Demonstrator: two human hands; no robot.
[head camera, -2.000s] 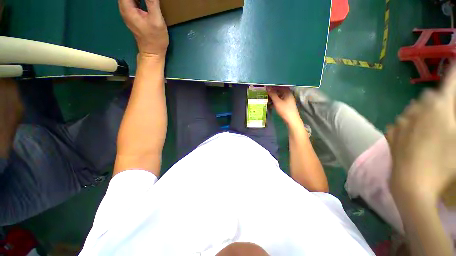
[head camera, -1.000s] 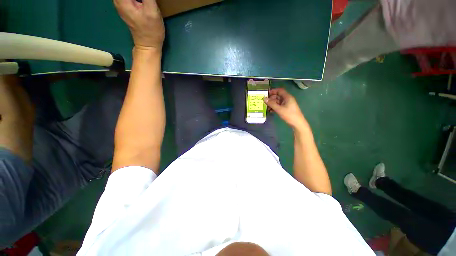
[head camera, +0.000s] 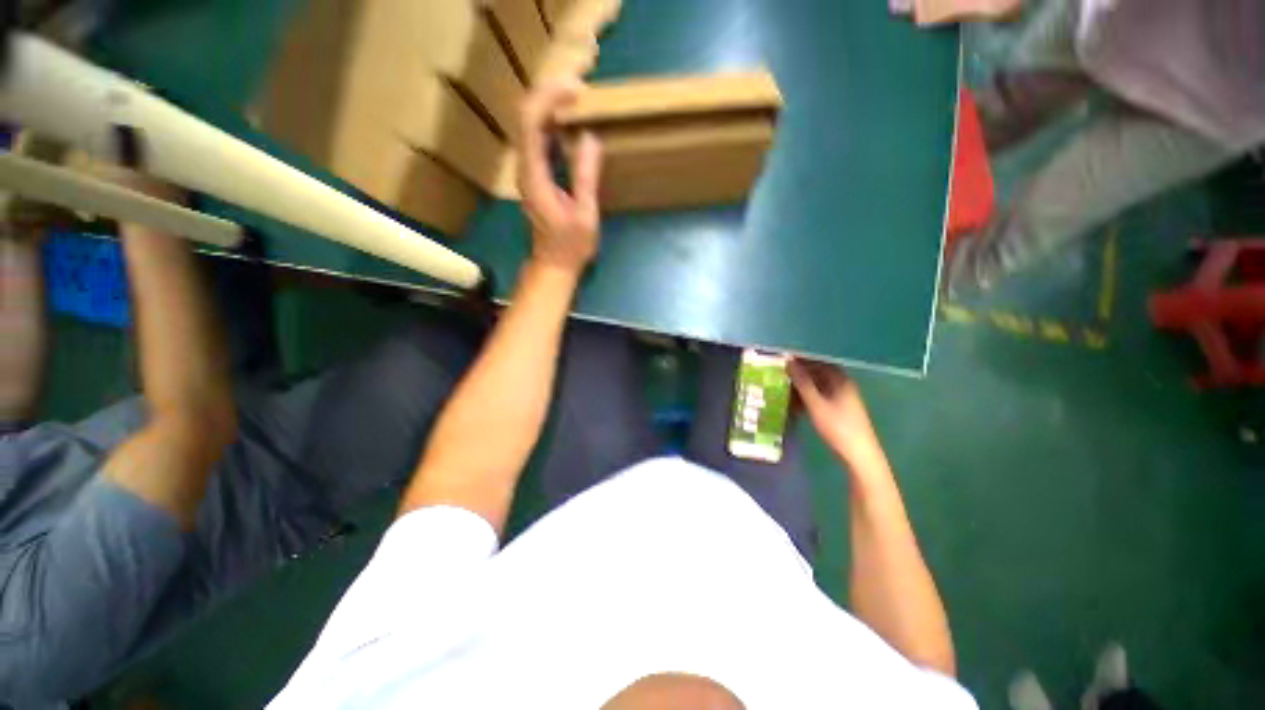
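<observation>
A brown cardboard box (head camera: 680, 146) sits on the green workbench top (head camera: 846, 250). My left hand (head camera: 562, 187) is at the box's left end, with fingers and thumb around that end; the picture is blurred there. A smartphone (head camera: 759, 405) with a green-and-white screen lies on my thigh just below the bench edge. My right hand (head camera: 827, 402) is beside the phone's right side, its fingertips close to the phone's upper edge. Whether those fingers grip the phone cannot be told.
Part-folded brown boxes (head camera: 402, 104) stand in a row left of my left hand. A cream tube (head camera: 278, 174) crosses the left side. A person in grey (head camera: 104, 555) sits at left. Another person's legs (head camera: 1124, 153) are upper right. A red stool (head camera: 1221, 312) stands at right.
The view has shifted, so the whole box and the row of boxes now show. My left hand is now around the box's end. The phone screen shows different content. My right hand is nearer the bench edge.
</observation>
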